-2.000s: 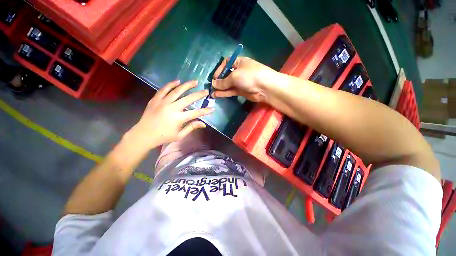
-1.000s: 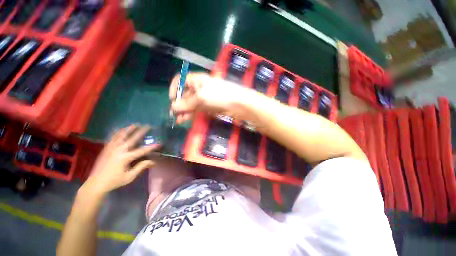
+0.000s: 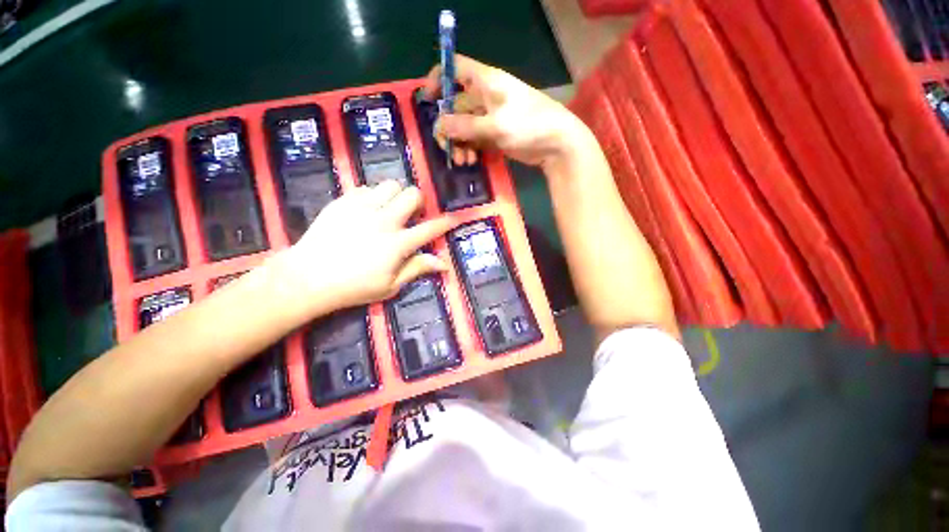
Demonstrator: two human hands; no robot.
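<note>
The red foam tray (image 3: 338, 265) lies in front of me with black phone bodies (image 3: 229, 197) in two rows of pockets. My right hand (image 3: 494, 114) holds the blue tweezers (image 3: 447, 62) nearly upright, tip down, over the phone body (image 3: 458, 185) in the far right pocket. The tip is too blurred to tell if a piece is on it. My left hand (image 3: 364, 244) lies over the middle of the tray, fingers spread towards that pocket and covering parts of nearby phones. It holds nothing that I can see.
Stacked red foam trays (image 3: 718, 177) stand in a row at the right. The glossy dark green bench (image 3: 239, 52) lies beyond the tray. A dark gridded strip (image 3: 81, 244) is left of the tray, and a red foam edge (image 3: 16, 333) shows at the far left.
The view has swung right, from the sticker sheet to the tray. My right hand has moved with the tweezers to the tray's far right pocket. My left hand has moved from the sheet onto the tray.
</note>
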